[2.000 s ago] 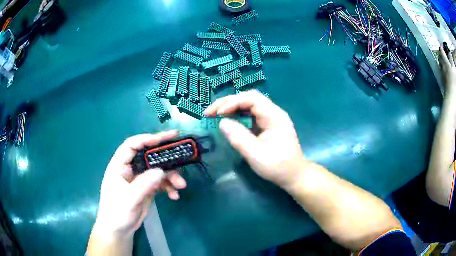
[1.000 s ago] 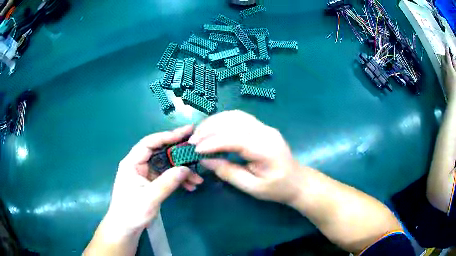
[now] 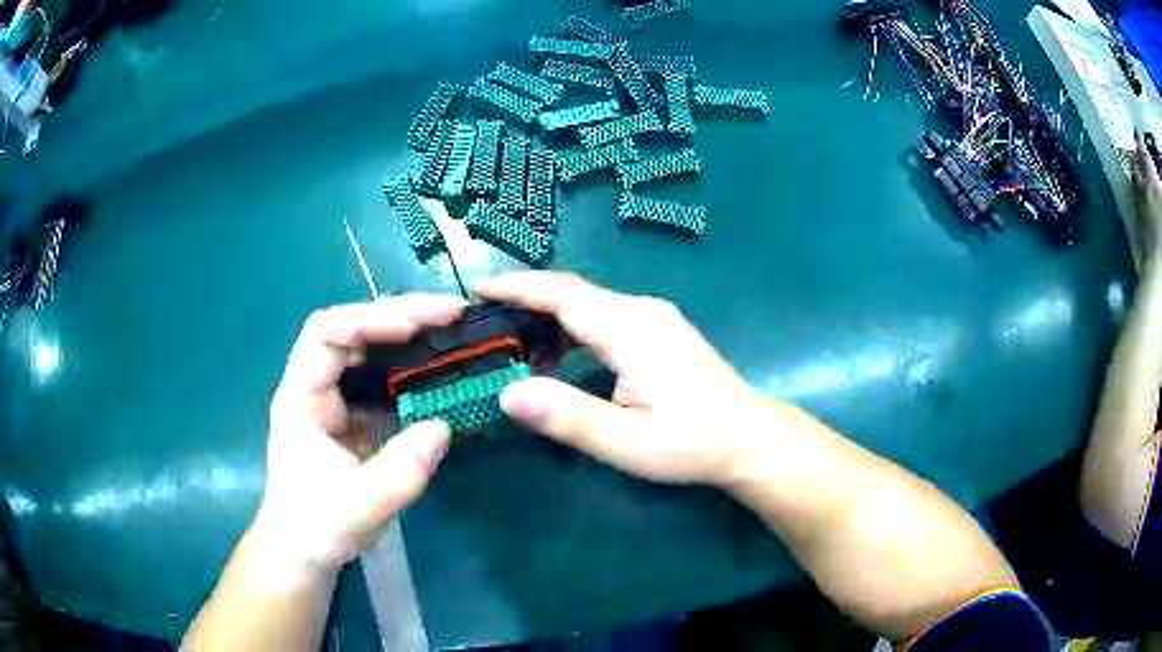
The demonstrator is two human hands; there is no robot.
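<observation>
A black connector housing (image 3: 440, 341) with an orange-red seal ring (image 3: 456, 361) is held between both hands in front of me. A green perforated retainer (image 3: 464, 397) lies over its face, inside or against the ring; how deep it sits I cannot tell. My left hand (image 3: 370, 414) grips the left end, thumb on the retainer's lower edge. My right hand (image 3: 624, 376) grips the right end, thumb on the retainer's right part. Thin wires (image 3: 361, 255) stick out beyond the housing. A pile of loose green retainers (image 3: 510, 178) lies beyond the hands.
Wired connector assemblies (image 3: 975, 166) lie at the far right, others (image 3: 45, 261) at the left edge. A pale strip (image 3: 393, 592) lies near my body on the green mat (image 3: 816, 293). Another person's forearm (image 3: 1128, 420) and a white board (image 3: 1096, 102) are at the right.
The green retainer went from my right hand onto the housing face. My right hand now also grips the housing, which is tilted so that its wires show on the far side.
</observation>
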